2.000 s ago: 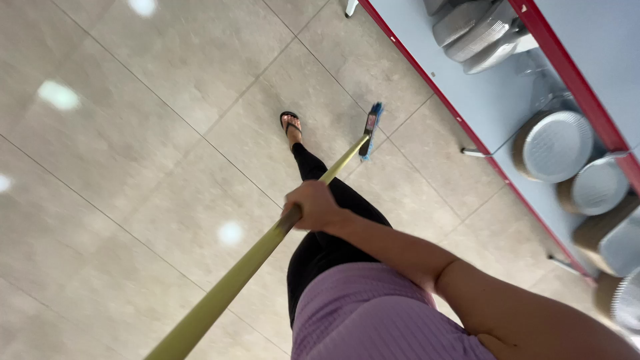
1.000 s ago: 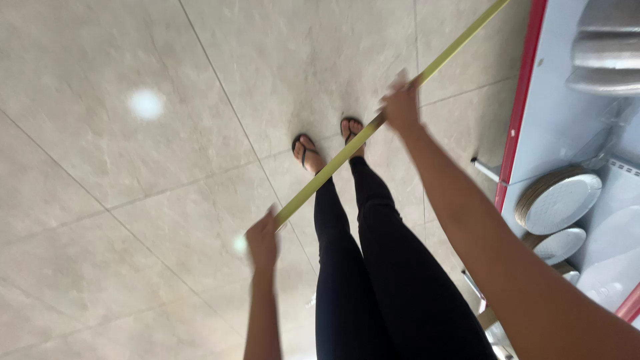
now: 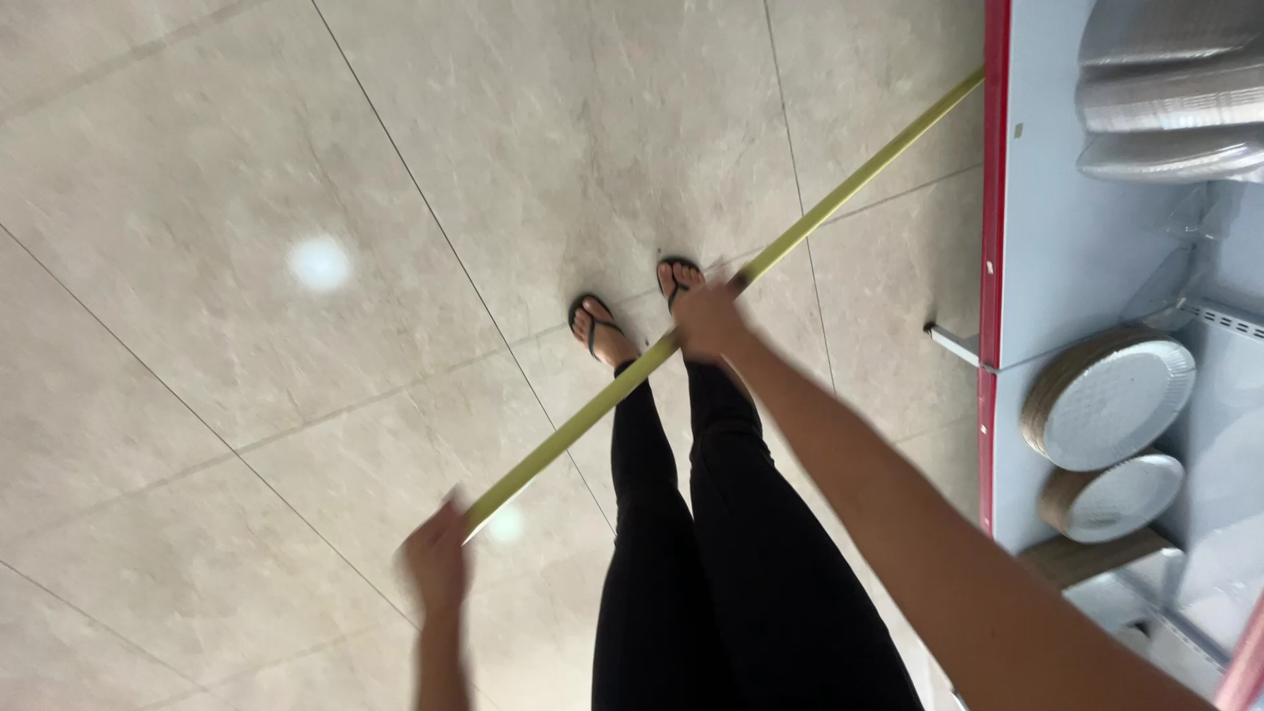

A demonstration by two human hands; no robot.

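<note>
A yellow-green broom handle [image 3: 563, 434] runs slantwise across the view, over my legs. My left hand [image 3: 437, 558], blurred, is closed round its near end at the lower left. Farther up the pole, in front of my sandaled feet, my right hand [image 3: 709, 321] grips it. From there the handle extends to the upper right and passes out of sight beneath the red-edged shelf [image 3: 995, 197]. The broom's head is hidden.
On the shelf at the right stand stacks of foil-like plates [image 3: 1116, 400], smaller plates [image 3: 1126, 499] and wrapped trays [image 3: 1165, 99]. A shelf leg [image 3: 950, 343] juts over the tiled floor [image 3: 247, 395]. Black flip-flops [image 3: 592, 326] are on my feet.
Two seconds ago one hand was visible on the handle and the blue-bristled broom head showed on the floor. Both hands are on it now, and the handle's far part reaches under the shelf.
</note>
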